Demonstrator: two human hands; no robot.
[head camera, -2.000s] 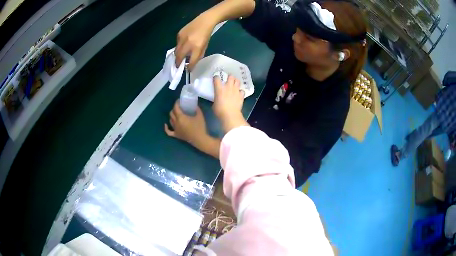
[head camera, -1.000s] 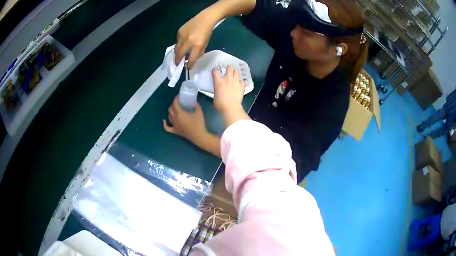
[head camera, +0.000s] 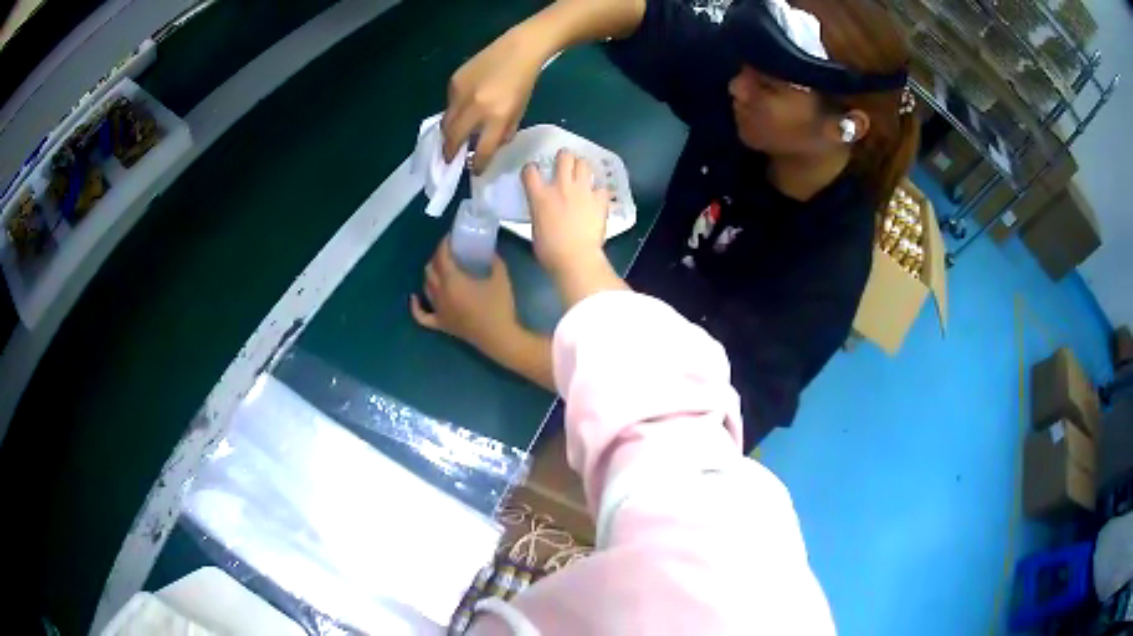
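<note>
My right hand (head camera: 569, 205), bare below a pink sleeve, is closed over a white bottle (head camera: 502, 199). The bottle is tilted, its mouth end by the top of a frosted solvent dispenser bottle (head camera: 475, 239). Another person's hand holds the dispenser bottle upright on the bench. That person's other hand holds a white cloth (head camera: 439, 168) and a small metal part above the bottle. A white device housing (head camera: 603, 170) lies behind and under my hand. My left hand is out of the picture. The flow between the bottles cannot be made out.
A person in black (head camera: 770, 236) leans at the bench's right. A clear plastic bag (head camera: 348, 497) lies on the green bench nearer me. Motor-like parts with wires (head camera: 534, 553) are at the lower edge. A parts tray (head camera: 149, 162) stands upper left. Cartons (head camera: 901, 280) stand beyond the person.
The thin tube seen above the dispenser bottle no longer shows clearly. The other person's upper hand has moved slightly. My right hand stays on the white bottle, tilted a little more.
</note>
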